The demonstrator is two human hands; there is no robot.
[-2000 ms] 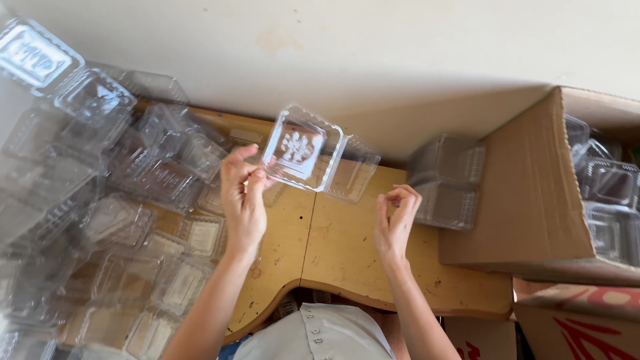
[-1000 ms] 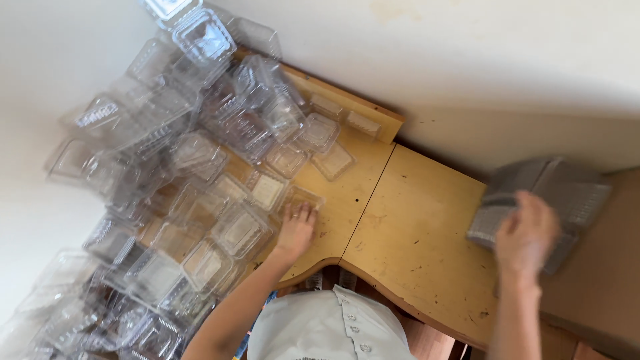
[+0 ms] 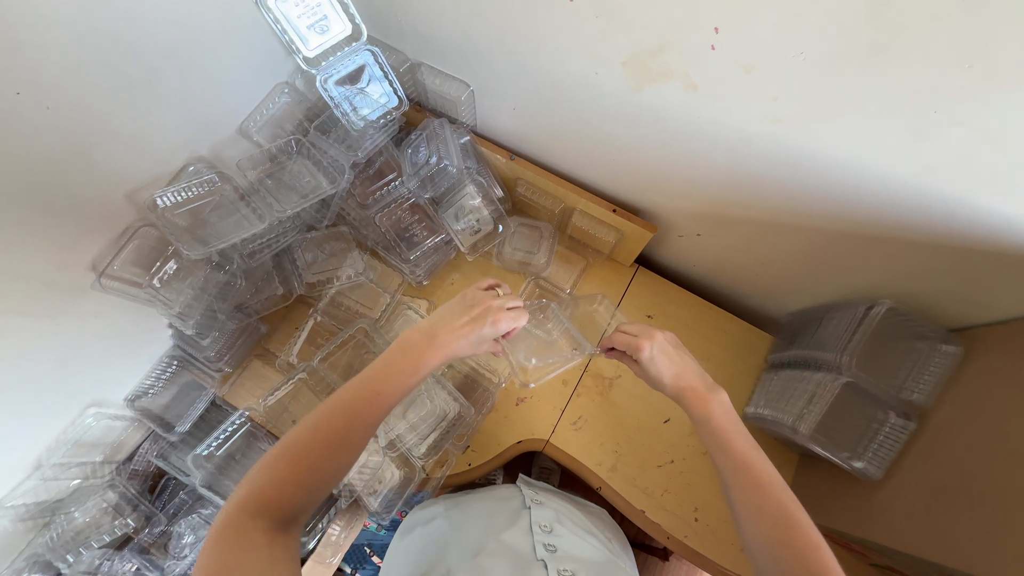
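A clear hinged plastic container [image 3: 544, 344] is held between my two hands above the wooden table. My left hand [image 3: 490, 318] grips its left edge; a ring shows on one finger. The fingertips of my right hand [image 3: 652, 356] pinch its right side. To the left spreads a large heap of loose clear plastic containers [image 3: 412, 228], some open, some nested. A nested stack of clear containers [image 3: 852, 384] stands at the right, beside the cardboard.
The yellow wooden table [image 3: 640, 448] has a curved front edge, a seam and a raised board [image 3: 576, 200] at its back. A pale wall [image 3: 800, 144] rises behind. A cardboard surface [image 3: 928, 472] is at the right. More containers [image 3: 96, 512] lie at lower left.
My right hand has left the stack at the right and come to the middle. My left hand has risen from the table, and both now hold a container.
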